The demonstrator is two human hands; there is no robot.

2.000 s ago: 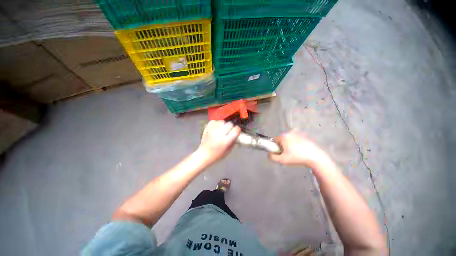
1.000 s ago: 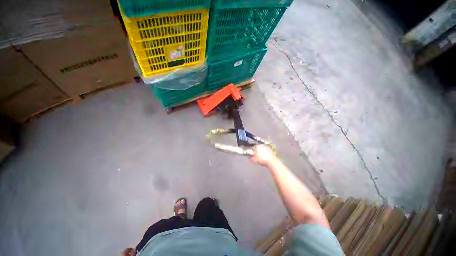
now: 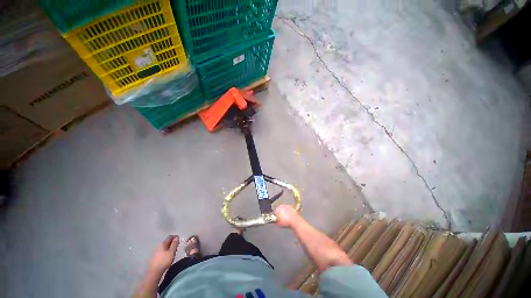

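My right hand is closed around the right part of the loop handle's near bar, which is wrapped in dirty yellowish-white tape. A dark lever shows inside the loop, just above this hand. The black drawbar with a blue-white label runs up to the orange pallet truck head. The forks are hidden under the load. Green crates and a yellow crate stand stacked on a wooden pallet. My left hand hangs at the lower left, off the handle; its fingers are too blurred to judge.
Brown cartons stand on pallets at the left. Loose clear wrap hangs under the yellow crate. A layered row of flattened cartons lies at the lower right. A crack crosses the pale concrete on the right.
My left hand has let go of the handle and now hangs at my side. The handle is lower and nearer to me, showing more drawbar. The crates have shifted left in view.
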